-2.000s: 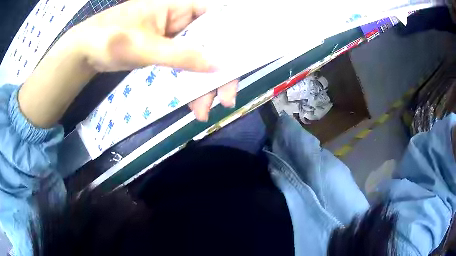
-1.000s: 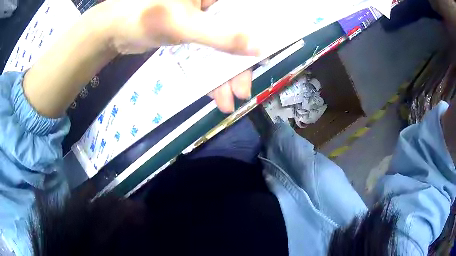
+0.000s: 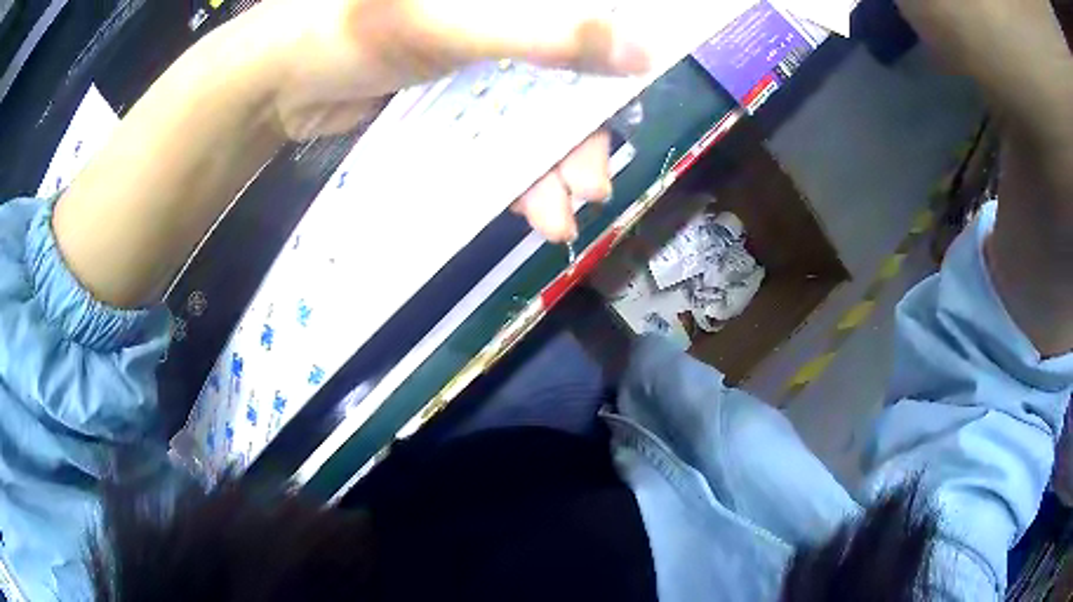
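A long white strip panel with adhesive backing [image 3: 406, 188] runs diagonally from the lower left to the top; its lower part shows blue 3M marks. My left hand [image 3: 471, 35] grips it near its upper part, thumb over the white face and fingertips showing beyond its lower edge. Glare hides where the panel's upper end lies. My right forearm shows at the upper right, but the hand is cut off by the top edge.
A dark green surface [image 3: 471, 323] with a worn, taped edge lies under the work. A purple printed sheet [image 3: 753, 53] is at the top. An open brown box [image 3: 788, 229] holds crumpled white scraps [image 3: 706, 271] on the grey floor beside yellow marking tape.
My left hand has shifted right across the view with the panel, whose lower end now points more steeply down. My right forearm has come further into view. The box appears slightly lower.
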